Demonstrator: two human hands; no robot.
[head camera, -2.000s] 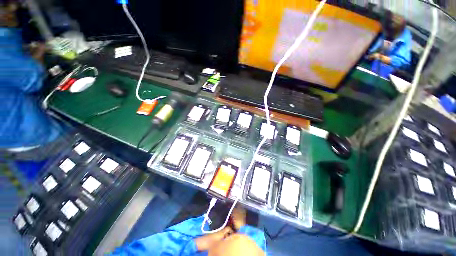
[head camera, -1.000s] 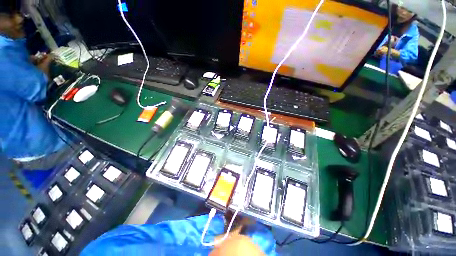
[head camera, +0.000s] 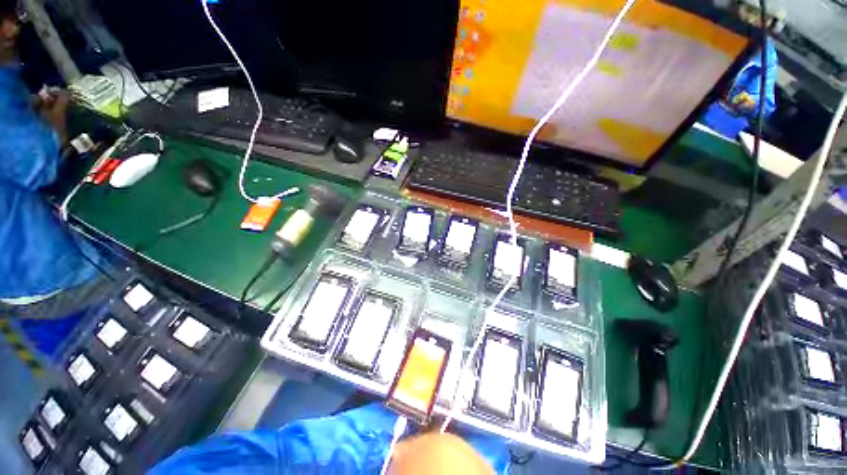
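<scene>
A clear blister tray (head camera: 594, 408) holds two rows of units with white labels. One unit with a lit orange screen (head camera: 421, 373) lies over the tray's front pocket, its lower end past the front edge. A white cable (head camera: 394, 443) shows by its lower end; whether it is plugged in cannot be told. Another white cable (head camera: 523, 176) hangs down across the tray. My blue sleeve (head camera: 306, 447) reaches in from the bottom left, and some blue sleeve shows at bottom right. A blurred rounded skin-coloured shape is between them; I cannot tell whether it is a hand. No fingers show clearly.
A black scanner (head camera: 647, 371) and mouse (head camera: 653, 281) lie right of the tray. Keyboards (head camera: 520, 190) and monitors (head camera: 594, 83) stand behind. A corded cylinder (head camera: 293, 229) and orange piece (head camera: 262, 213) lie left. Filled trays flank the bench at low left and right. People in blue are far left and upper right.
The view has shifted, and the tray with the orange-screen unit sits slightly lower in it. The cable loop below the unit now shows only in part. The skin seen behind the rounded shape is gone.
</scene>
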